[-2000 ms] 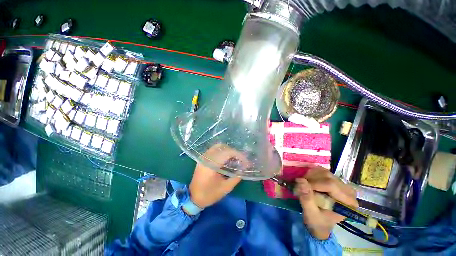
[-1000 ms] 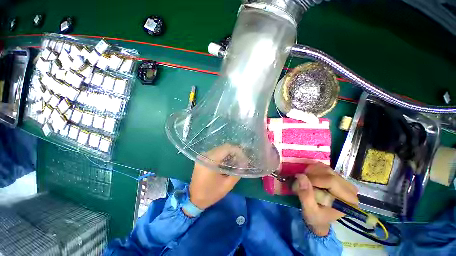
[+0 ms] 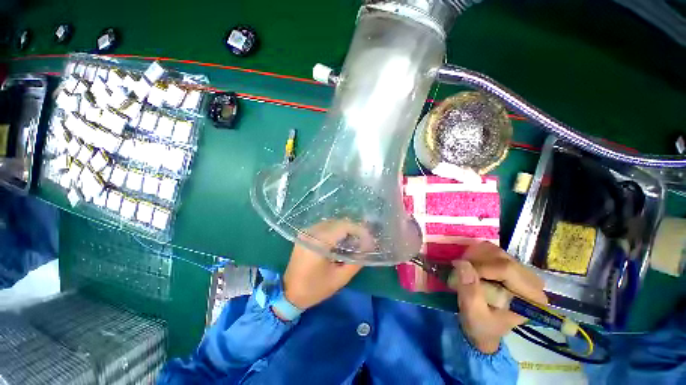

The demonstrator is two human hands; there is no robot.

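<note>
My left hand is under the mouth of the clear flared fume hood. Its fingers are closed around a small dark workpiece, blurred through the plastic. My right hand grips the soldering iron like a pen, over the lower edge of the pink-red striped cloth. The iron's tip points left to the hood's rim; its very end is hard to make out. Tweezers show beneath the hood.
White components fill a clear tray at left; empty trays are stacked lower left. A round silvery dish stands behind the cloth. A metal tray holds a yellow sponge. Black modules lie on the green belt; one is nearer.
The black modules on the belt have shifted slightly right over the last second. My right hand and the iron have moved slightly right. My left hand stays under the hood.
</note>
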